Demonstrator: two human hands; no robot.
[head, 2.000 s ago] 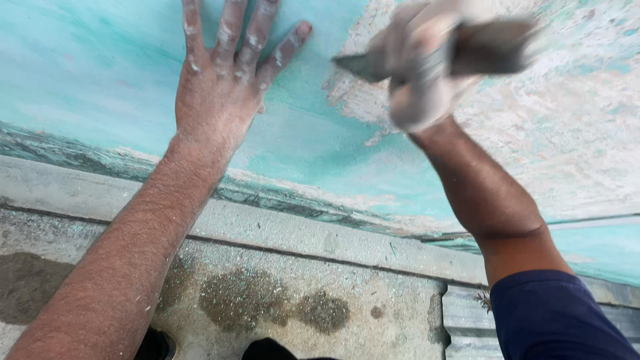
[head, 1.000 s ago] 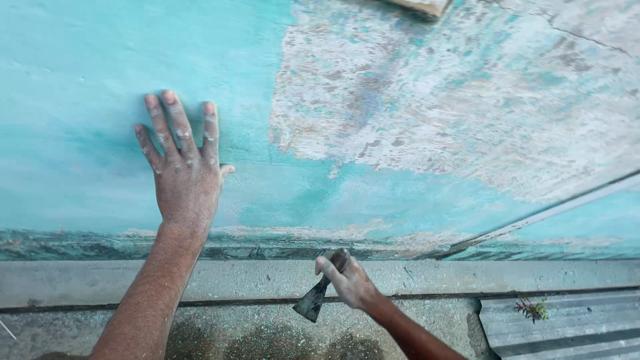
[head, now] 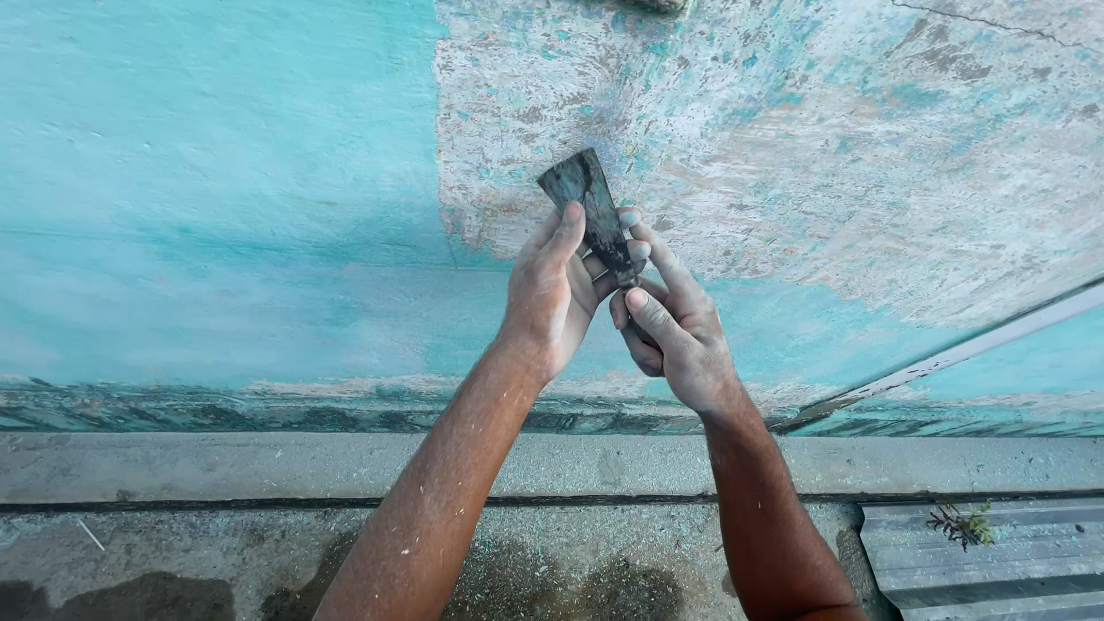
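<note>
A paint scraper (head: 586,203) with a dark, worn metal blade is held up before the wall, its wide edge pointing up and left. My right hand (head: 677,323) grips it at the lower end, where the fingers hide most of the handle. My left hand (head: 556,289) has its thumb on the blade's face and fingers behind it. Pale dust coats both hands. Behind them, the wall bears turquoise paint (head: 216,172) on the left and a scraped, whitish patch (head: 819,190) on the right.
A concrete ledge (head: 259,466) runs along the wall's foot, with paint flakes on the ground below. At the lower right lie a corrugated metal sheet (head: 1018,561) and a small plant (head: 962,524). A pale diagonal strip (head: 966,345) crosses the wall. Part of an object (head: 660,4) shows at the top edge.
My left hand has left the turquoise wall and now holds the scraper blade. My right hand has raised the scraper from low near the ledge, and the two hands have come together.
</note>
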